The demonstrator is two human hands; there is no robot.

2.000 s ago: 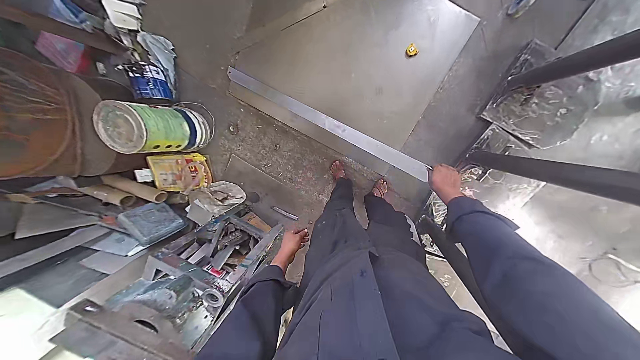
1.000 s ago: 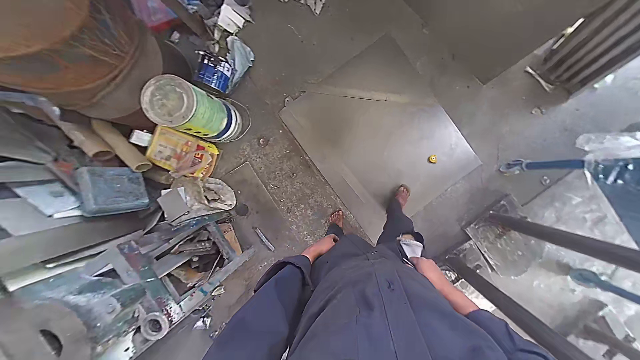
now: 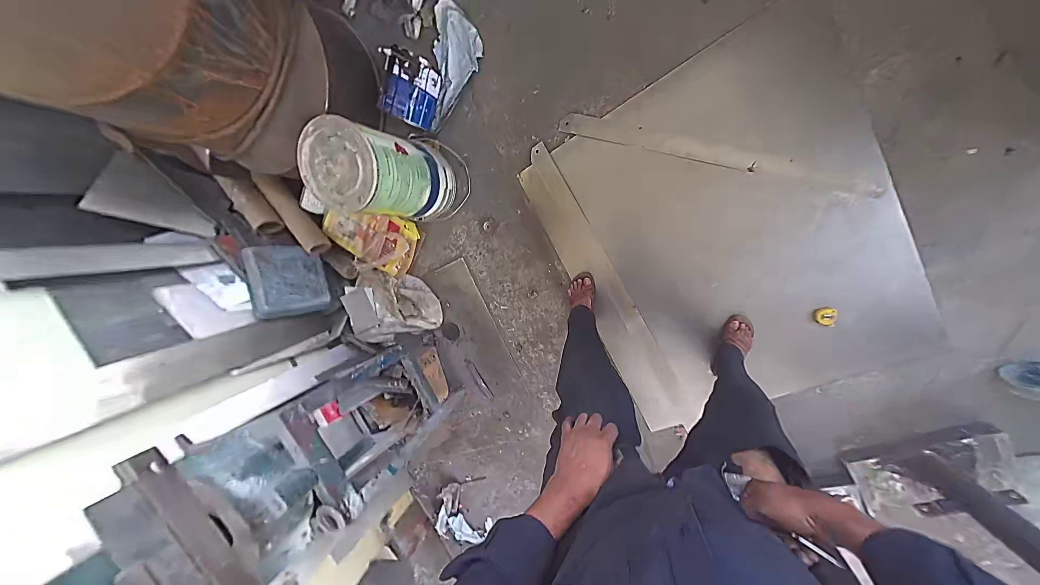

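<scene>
My left hand [image 3: 583,455] rests on my left thigh, fingers slightly apart, with nothing seen in it. At my right thigh is my right hand [image 3: 776,505], beside a small pale item [image 3: 736,483]; whether it grips this is unclear. A thin metallic thing [image 3: 816,550] shows just below that hand. In front of me a large metal sheet [image 3: 756,244] lies on the floor, a yellow tape measure [image 3: 825,316] on it. A long flat metal strip [image 3: 605,276] runs along the sheet's left edge, by my left foot. Another strip [image 3: 650,141] crosses its upper part.
Left of the sheet stand a green-and-white bucket [image 3: 390,171], a blue tin [image 3: 410,96] and a rusty drum [image 3: 187,73]. Below them lie cardboard tubes [image 3: 288,213], a blue-grey plastic case [image 3: 286,280] and heaped metal scrap [image 3: 325,439]. A dark bar [image 3: 975,500] is at lower right.
Two seconds ago my right hand held the end of a long metal strip; it is now at my right thigh. My left hand has come onto my left thigh. The view has shifted.
</scene>
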